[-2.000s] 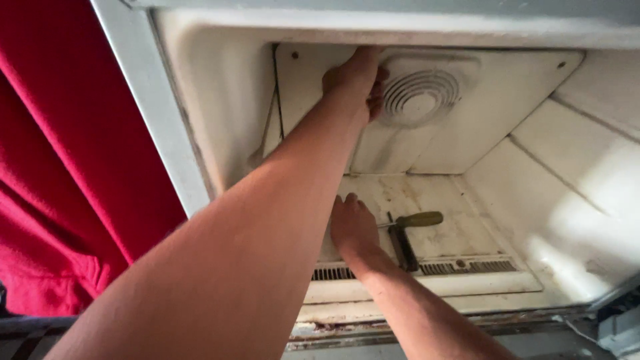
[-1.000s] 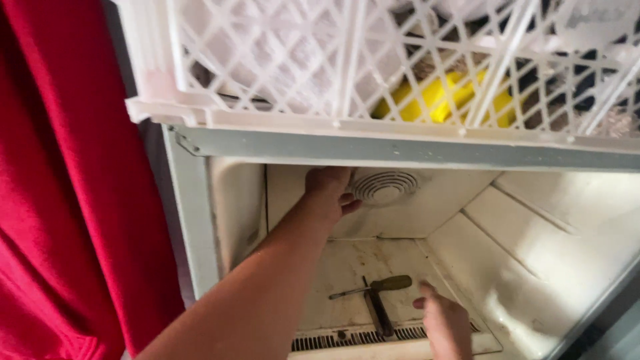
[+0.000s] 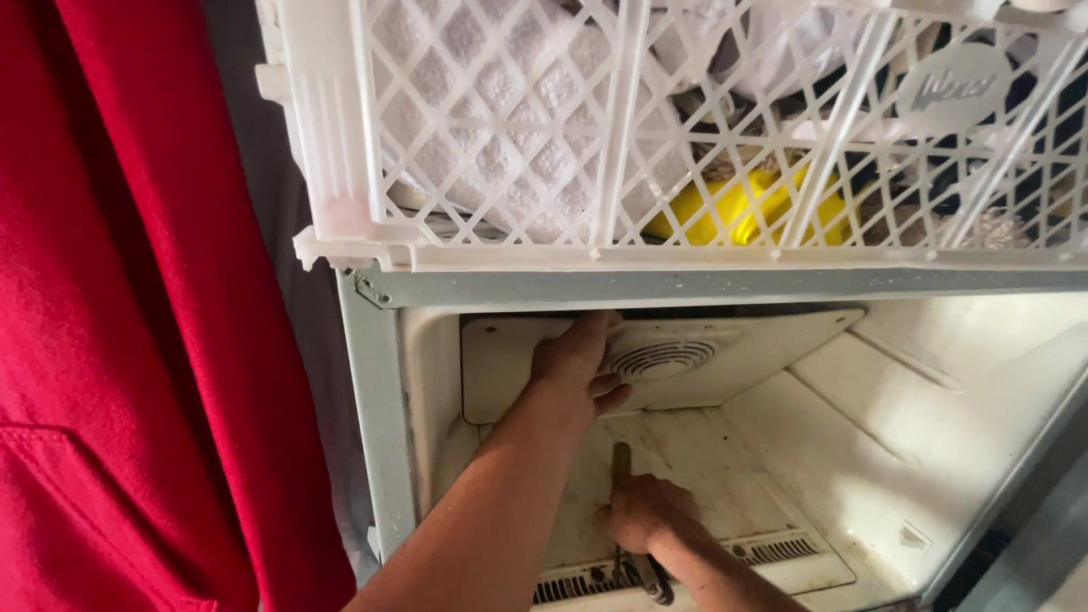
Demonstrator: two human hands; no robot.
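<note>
My left hand [image 3: 582,357] grips the top edge of a white plastic freezer back panel [image 3: 510,365], left of its round fan grille [image 3: 667,360]. A dark gap shows above the panel, whose top leans forward. On the compartment floor, my right hand [image 3: 648,510] is closed around a screwdriver [image 3: 622,461], its olive handle sticking out above the fist. Below that hand, another metal tool [image 3: 653,586] lies over the slotted vent strip [image 3: 778,551]; it is partly hidden, so its kind cannot be told.
A white plastic lattice crate [image 3: 493,255] holding bags and a yellow item stands on top of the grey refrigerator frame [image 3: 544,289]. Red fabric [image 3: 170,340] hangs at the left. The ribbed inner wall [image 3: 867,425] bounds the right side, with the grey cabinet edge [image 3: 1003,484] beyond.
My right hand, empty and beside the screwdriver one second ago, has closed on it and turned it. The panel's top edge has come away from the ceiling, showing a dark gap.
</note>
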